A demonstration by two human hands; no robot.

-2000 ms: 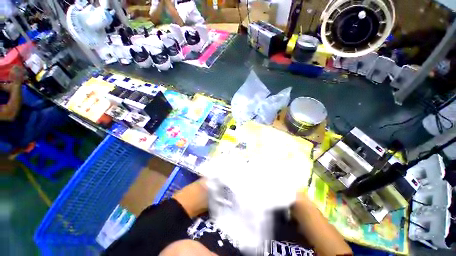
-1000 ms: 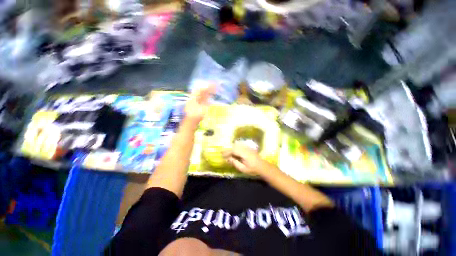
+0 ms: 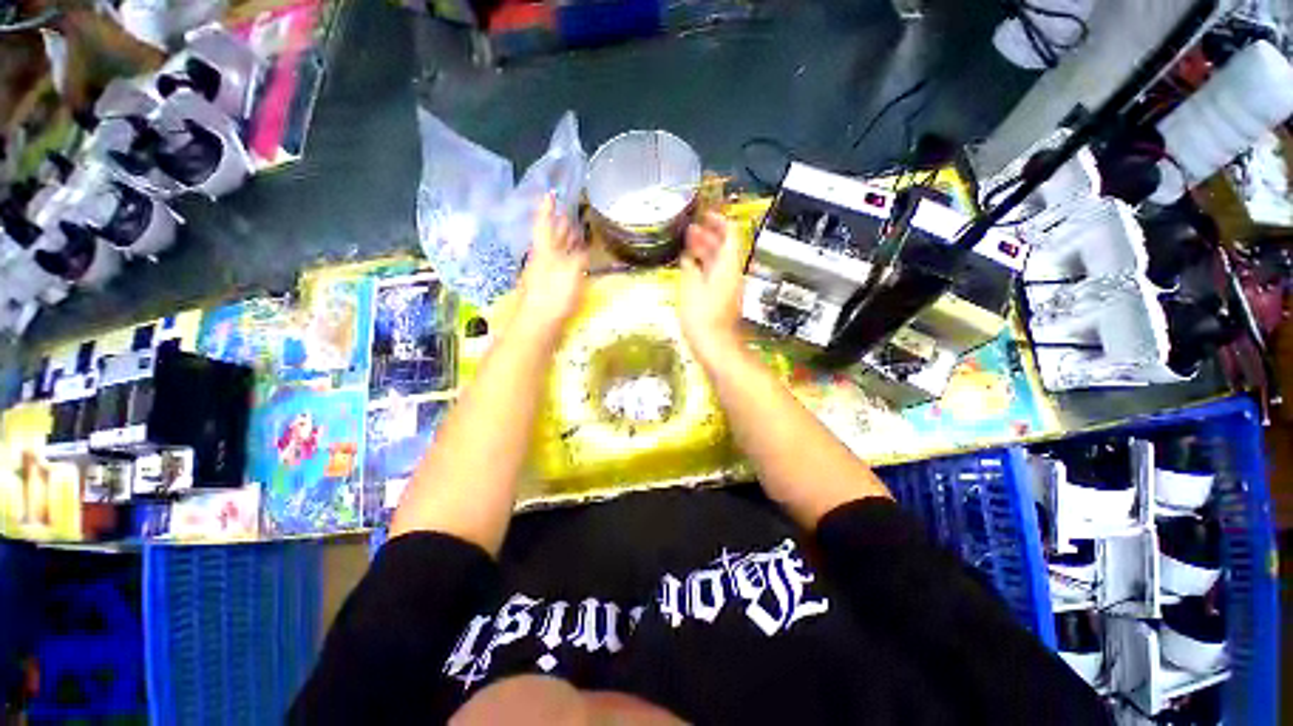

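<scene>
The yellow fixture (image 3: 567,440) lies in front of me, with a bright whitish patch in its round recess. A round metallic tub (image 3: 645,185) stands just behind it. My left hand (image 3: 555,270) is at the tub's left, over the edge of a crumpled clear plastic bag (image 3: 475,213). My right hand (image 3: 716,277) is at the tub's lower right. Both hands look empty with fingers apart; whether the fingertips touch the tub or bag is unclear.
Silvery feeder boxes (image 3: 823,213) and a dark cylindrical tool (image 3: 908,291) are at right. A black parts box (image 3: 206,419) is at left. White housings (image 3: 1092,305) stand at far right. Blue crates (image 3: 1248,525) sit along the near edge.
The large, blurred white item before me is gone. My left hand stays by the bag; my right hand has moved from the fixture back to the tub. The view has turned down.
</scene>
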